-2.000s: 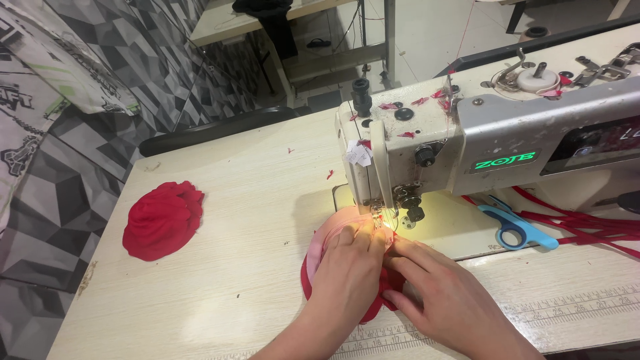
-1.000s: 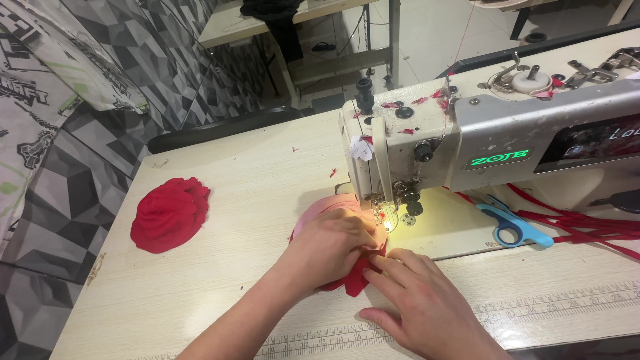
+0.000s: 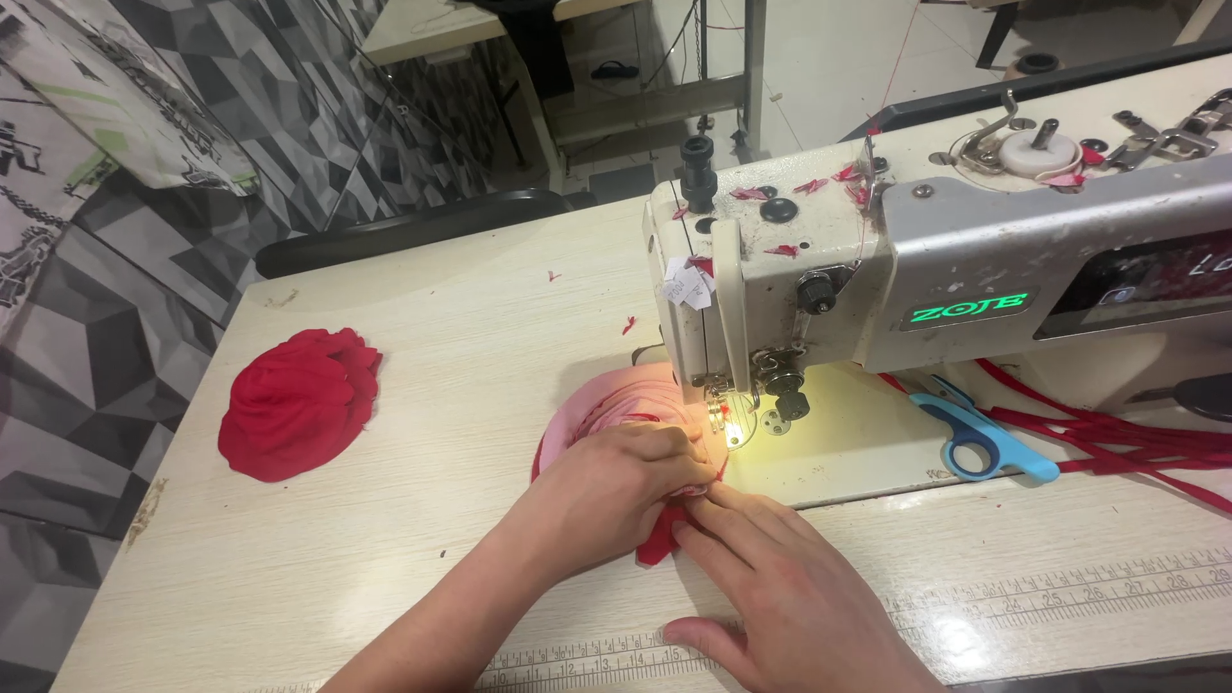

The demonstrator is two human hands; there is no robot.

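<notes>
A round piece of pink and red fabric (image 3: pixel 587 414) lies partly under the head of a ZOJE sewing machine (image 3: pixel 770 260), its right edge at the lit needle area. My left hand (image 3: pixel 616 481) presses on the fabric with bent fingers, just left of and below the presser foot, and hides part of it. My right hand (image 3: pixel 770 568) lies flatter, its fingertips at the fabric's lower edge beside my left fingers, the thumb spread out. A red flap (image 3: pixel 659 541) shows between the hands. Whether either hand pinches the cloth is hidden.
A gathered red fabric piece (image 3: pixel 298 404) rests on the table's left side. Blue-handled scissors (image 3: pixel 991 438) and red fabric strips (image 3: pixel 1107 428) lie right of the needle. A printed ruler scale (image 3: pixel 616 659) runs along the front edge. Thread scraps lie on the machine and table.
The pink and red fabric has turned under my hands, with more of its pink side showing on the left. My right thumb has spread away from the fabric.
</notes>
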